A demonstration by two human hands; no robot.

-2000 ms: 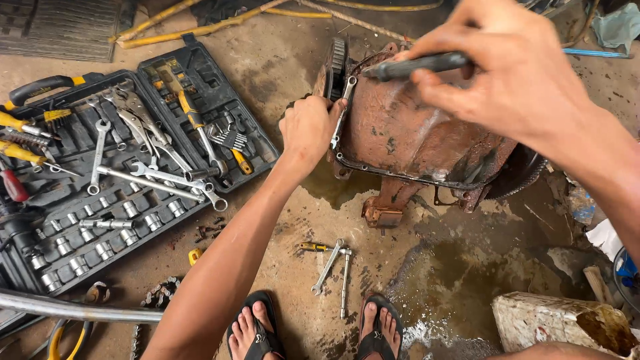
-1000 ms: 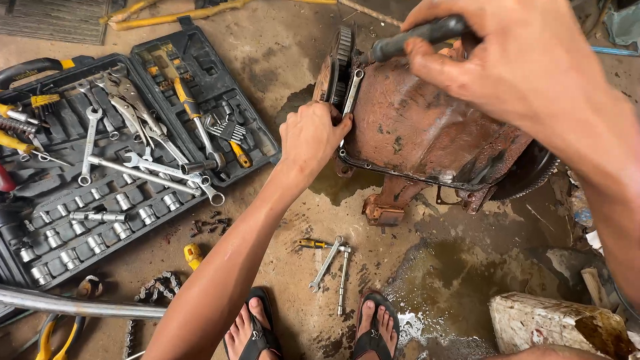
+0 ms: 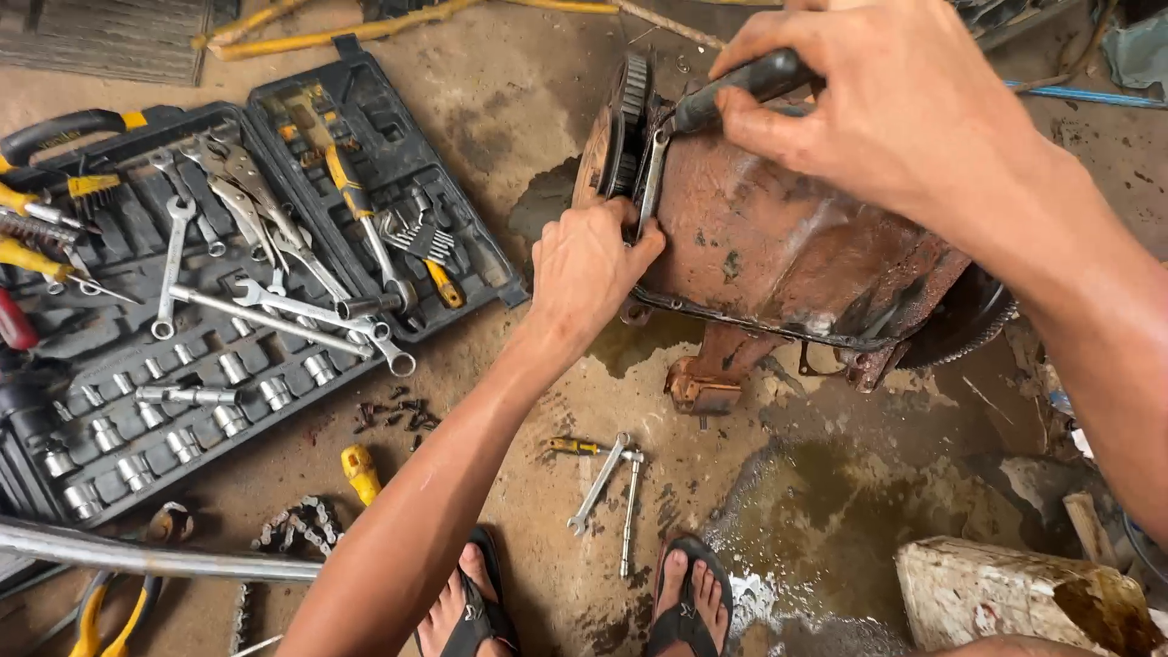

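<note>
A rusty brown engine block [image 3: 785,246] with an oil pan fitted along its flange lies on the wet floor. Beside the toothed wheel [image 3: 634,87] at its left end, my left hand [image 3: 589,265] grips a combination wrench [image 3: 652,178], thumb and fingers at its lower part. The wrench's upper end sits at the flange corner. My right hand [image 3: 849,100] holds a tool by its black handle [image 3: 748,87], pointed down and left at that upper end. The tool's tip is hidden or too small to make out.
An open socket set case [image 3: 301,383] with wrenches and pliers lies left. Small bolts [image 3: 397,412], a wrench [image 3: 598,484] and a socket extension [image 3: 630,516] lie on the floor before my sandalled feet. A metal bar [image 3: 155,557] crosses lower left; a dirty white container [image 3: 1013,593] stands lower right.
My right hand has brought the black-handled tool down and left, from above the engine block to the wrench's upper end. My left hand stays on the wrench.
</note>
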